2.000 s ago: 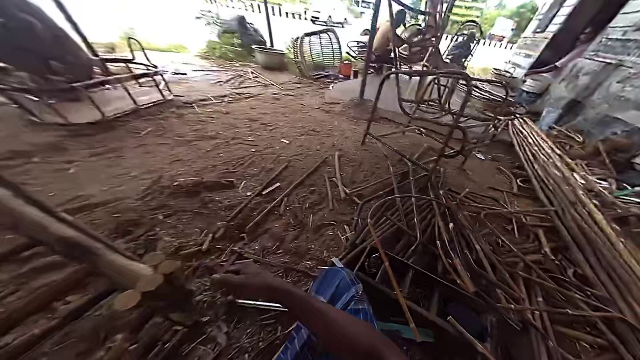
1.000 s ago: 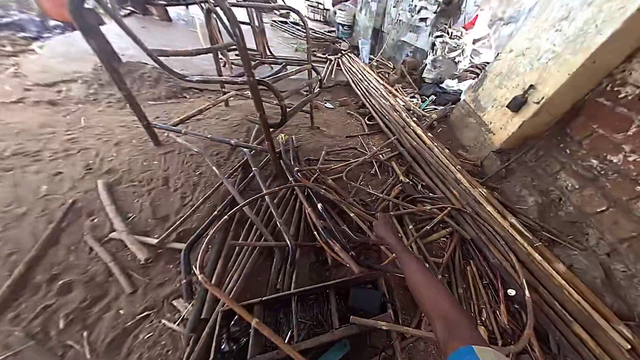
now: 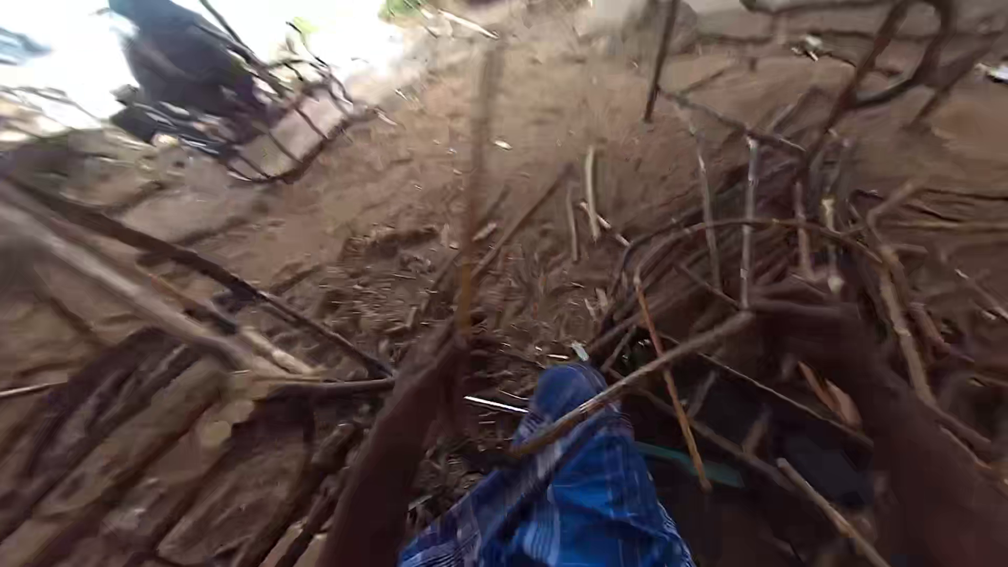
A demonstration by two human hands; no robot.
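My left hand (image 3: 437, 358), blurred, is closed around a thin brown stick (image 3: 470, 268) that stands nearly upright left of my knee. On the right, my right hand (image 3: 811, 323) is over the pile of canes, its fingers around the upper end of another thin stick (image 3: 630, 383). That stick slants down to the left across my blue checked cloth (image 3: 587, 480). Whether the two sticks are one bent piece cannot be told. Bent canes (image 3: 756, 224) arch just above and beside my right hand. Motion blur hides the fingertips.
Thick logs (image 3: 118, 441) lie at the lower left, with long poles (image 3: 134, 291) slanting over them. A metal or cane frame (image 3: 291, 150) and a dark bulky shape (image 3: 181, 63) stand at the upper left. Short stick pieces (image 3: 591, 193) lie on the soil. Looped frame legs (image 3: 858, 79) rise at the upper right.
The view has swung left from the cane pile. My left hand, out of view one second ago, now shows with an upright stick. My right hand, then reaching onto the pile, now holds a stick.
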